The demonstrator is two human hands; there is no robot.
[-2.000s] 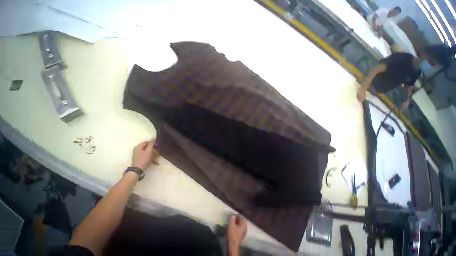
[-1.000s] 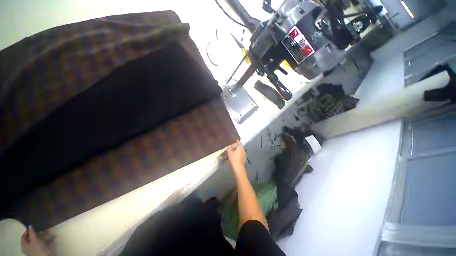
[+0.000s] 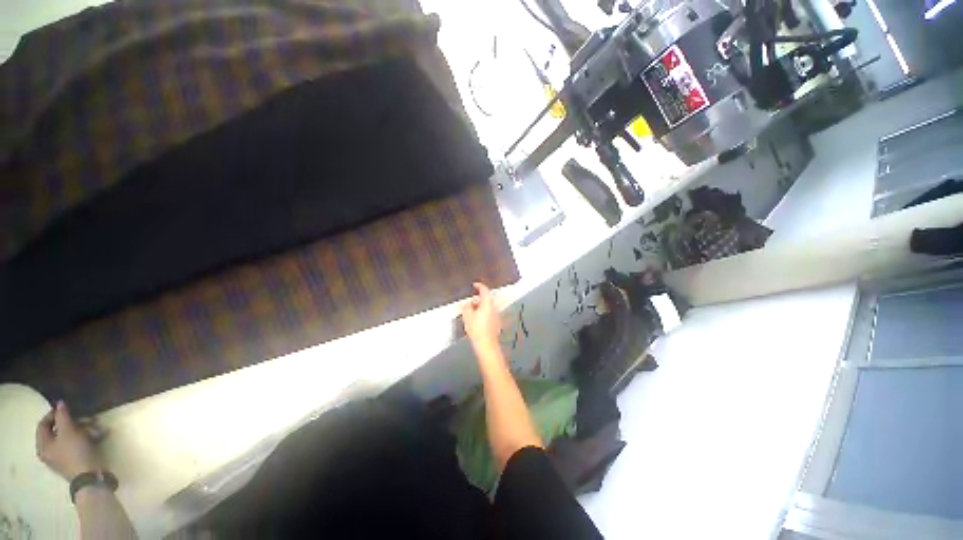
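Note:
A brown-purple plaid panel (image 3: 317, 276) lies on the cream-white table, its long cut edge towards me. A plain black cloth band (image 3: 275, 158) lies between this plaid strip and another plaid area (image 3: 190, 63) farther away. My left hand (image 3: 68, 441), with a dark wristband, pinches the edge at the panel's lower left, beside a curved cut-out. My right hand (image 3: 482, 316) is at the same edge near the right corner, fingertips touching the cloth; whether it pinches the cloth is hard to tell.
A cutting machine (image 3: 692, 84) with a red-and-white label stands at the upper right. Its flat silver plate (image 3: 530, 207) is beside the cloth. A dark oblong object (image 3: 593, 192) lies next to it. Dark scraps (image 3: 607, 338) and green cloth (image 3: 544, 413) are heaped below the table edge.
The view has swung right towards the machine since the oldest frame. My right hand has moved along the edge to near the right corner, then slightly left. My left hand stays at the left end.

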